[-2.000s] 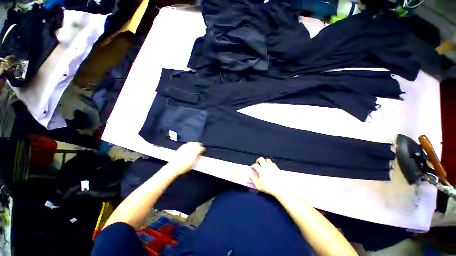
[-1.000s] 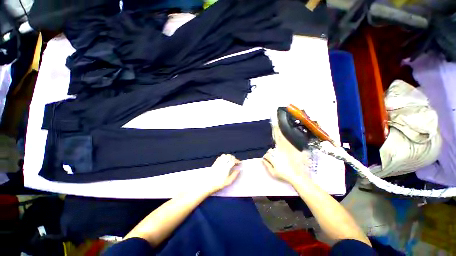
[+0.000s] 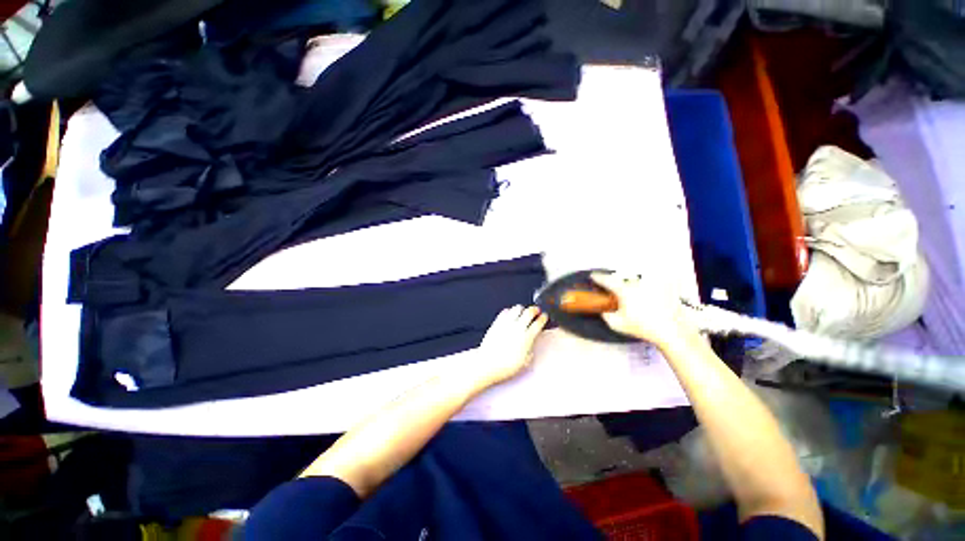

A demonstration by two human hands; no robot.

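Note:
A dark trouser piece [image 3: 349,328] lies spread on the pale pressing table [image 3: 624,180], waist end at left, with a smoother pocket patch [image 3: 140,347] and a small white label [image 3: 126,380]. My right hand [image 3: 635,306] grips the orange-brown handle of the steam iron [image 3: 580,306], whose dark tip is at the right end of the lower leg. Whether the soleplate touches the cloth cannot be told. My left hand [image 3: 512,340] rests on the near edge of the leg's right end, just left of the iron, fingers hardly apart, holding no tool.
A crumpled dark trouser pile [image 3: 243,116] lies along the table's far side. The white iron hose [image 3: 815,343] runs off to the right. Beyond the right edge are a blue crate [image 3: 714,180], a red-brown one [image 3: 778,169] and beige cloth [image 3: 857,243]. A red crate [image 3: 635,507] is below.
The view has swung right. My right hand has left the cloth edge and taken the iron, which moved left to the leg end. My left hand has moved right along the leg's near edge.

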